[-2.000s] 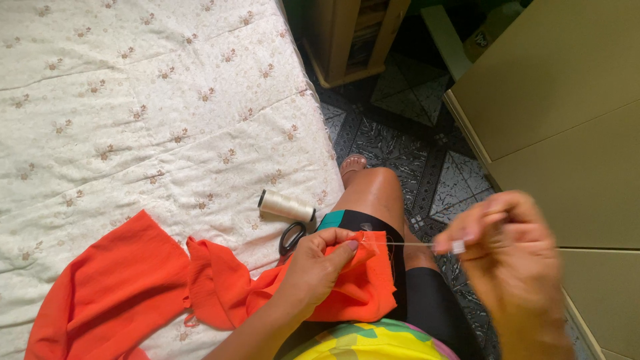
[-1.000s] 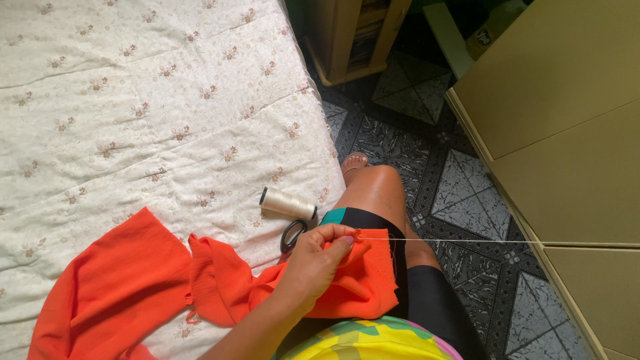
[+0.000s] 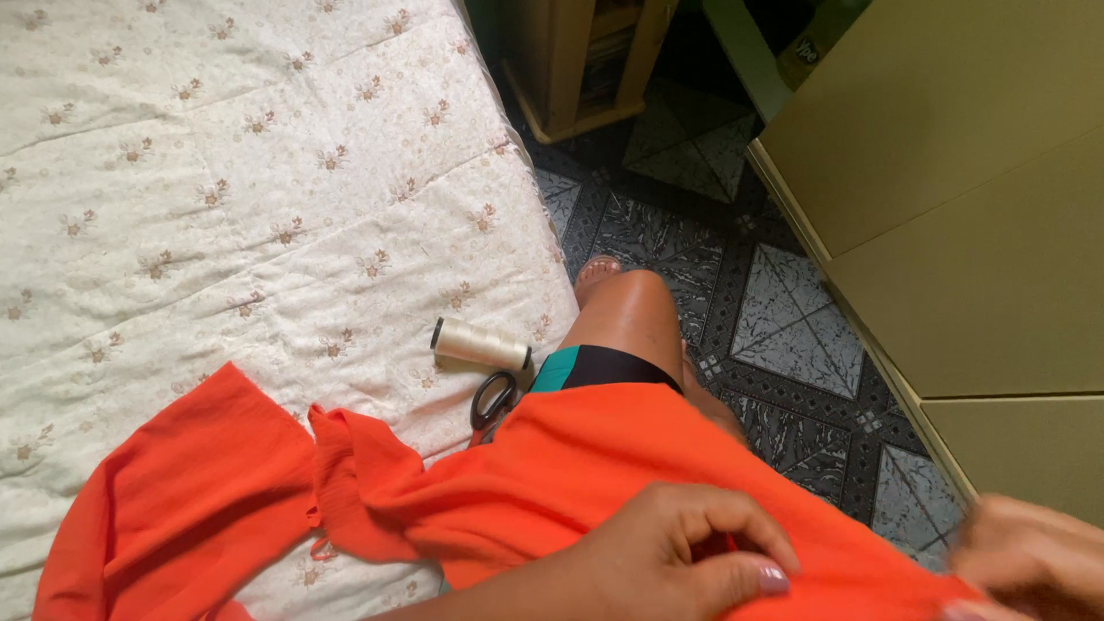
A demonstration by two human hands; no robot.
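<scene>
Orange-red cloth (image 3: 604,448) stretches from the bed across my lap to the lower right. My left hand (image 3: 690,548) lies over it at the bottom centre, its thumb and bent fingers pinching a fold of it. At the lower right edge is my right hand (image 3: 1026,552), blurred and partly cut off, at the cloth's far end; its fingertips are too blurred to tell their grip. A spool of cream thread (image 3: 481,343) lies on its side on the bed edge. Just below it shows the black handle of scissors (image 3: 493,397), whose lower part is hidden by the cloth. No needle can be made out.
A quilted bedcover with small flowers (image 3: 259,207) fills the left. Beyond the bed stands a wooden cabinet (image 3: 565,78) on a dark tiled floor (image 3: 793,319). Beige furniture panels (image 3: 957,216) rise at the right. My bare leg (image 3: 634,310) rests beside the bed.
My left hand has moved down and to the right. The cloth, bunched on my lap before, is spread out toward the right. My right hand, out of view one second ago, is back in view.
</scene>
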